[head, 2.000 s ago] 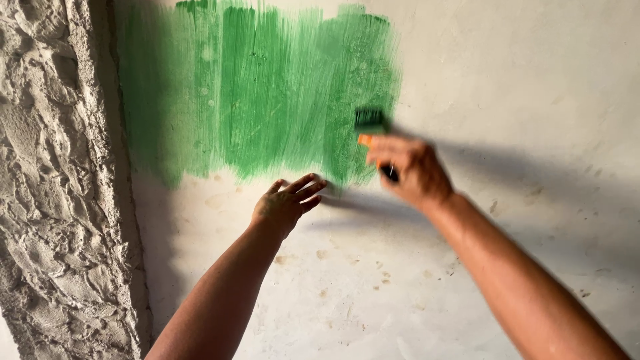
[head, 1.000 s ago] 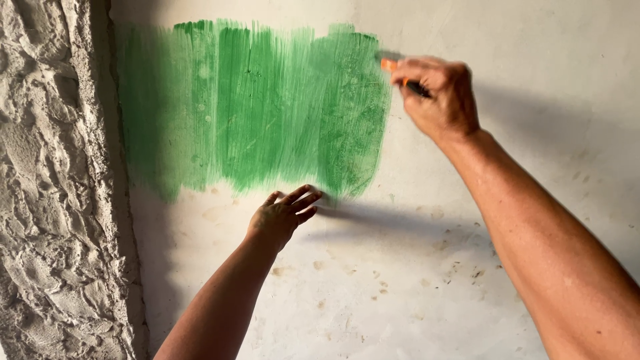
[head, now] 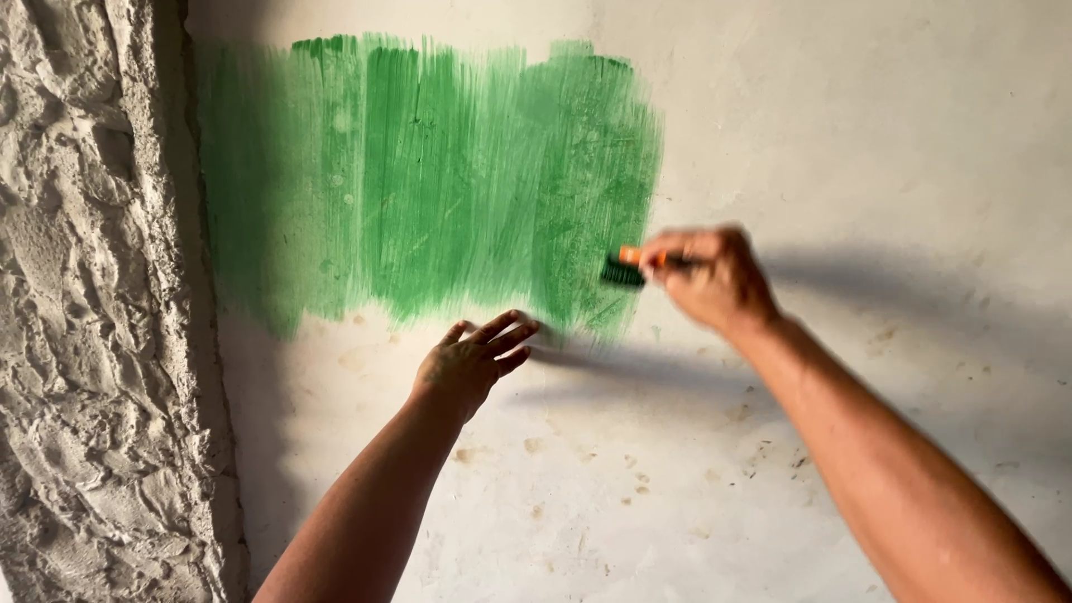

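A broad patch of streaky green paint point(head: 427, 184) covers the upper left part of a pale plastered wall point(head: 837, 126). Slightly blurred, my right hand point(head: 716, 280) is closed on the handle of a paintbrush point(head: 624, 270), whose orange part shows at the fingers. The brush's green-coated bristles are at the right edge of the patch, pointing down and left. Just below the patch's lower edge, my left hand point(head: 479, 360) has its fingers spread and holds nothing; its fingertips seem to rest on the wall.
A rough stone-like or coarse plaster column point(head: 92, 276) runs down the left side, standing out from the wall. Brown spots and small stains mark the lower wall. Both arms cast shadows to the right.
My right hand, with the brush, was lower at first, rose to the patch's upper right corner, and has come down again along its right edge. My left hand has stayed about where it was.
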